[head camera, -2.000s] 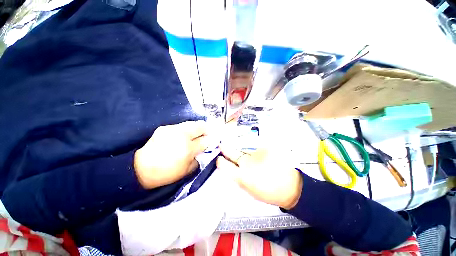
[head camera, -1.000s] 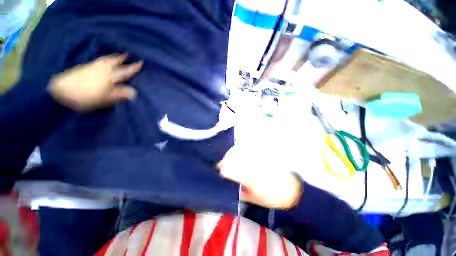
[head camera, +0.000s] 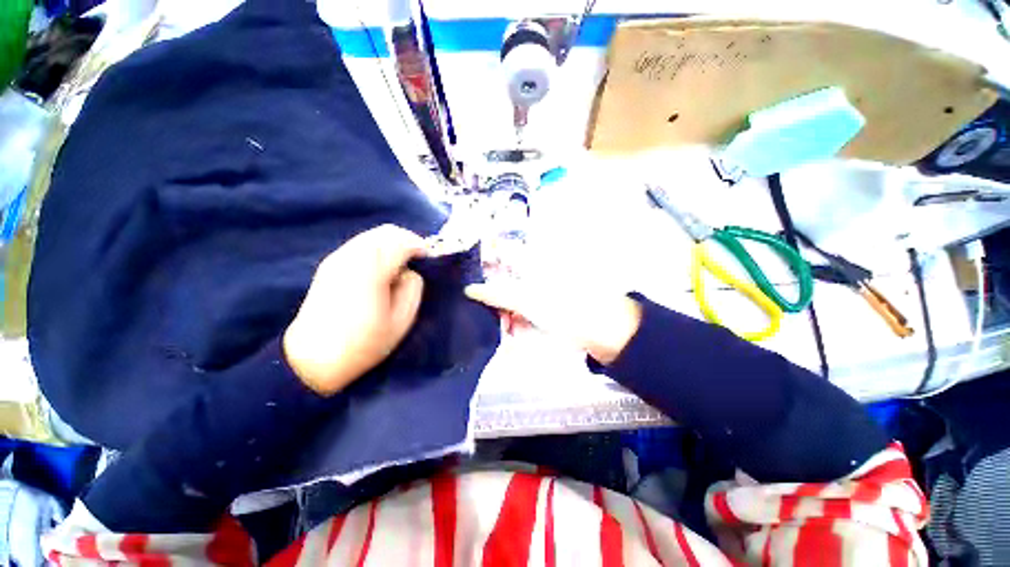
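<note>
The dark navy garment piece (head camera: 233, 210) lies spread left of the needle, its lower edge with a thin white border hanging at the table's front. My left hand (head camera: 360, 305) grips a fold of the navy cloth just left of the presser foot (head camera: 452, 235). My right hand (head camera: 565, 316) is at the cloth's right edge below the foot, its fingertips at the fabric; bright glare washes out most of it, so its grip is unclear. The needle tip is too small to make out.
Shears (head camera: 737, 271) with yellow and green handles lie right of my right hand. Beyond are a wooden-handled tool (head camera: 886, 310) and a dark metal tool. A pale green block (head camera: 792, 133) rests against brown cardboard (head camera: 720, 83). A ruler strip (head camera: 565, 416) runs along the front edge.
My left hand has moved right from the spread cloth to beside the presser foot and taken hold of a fold. The curled white strip no longer shows. The camera view has shifted.
</note>
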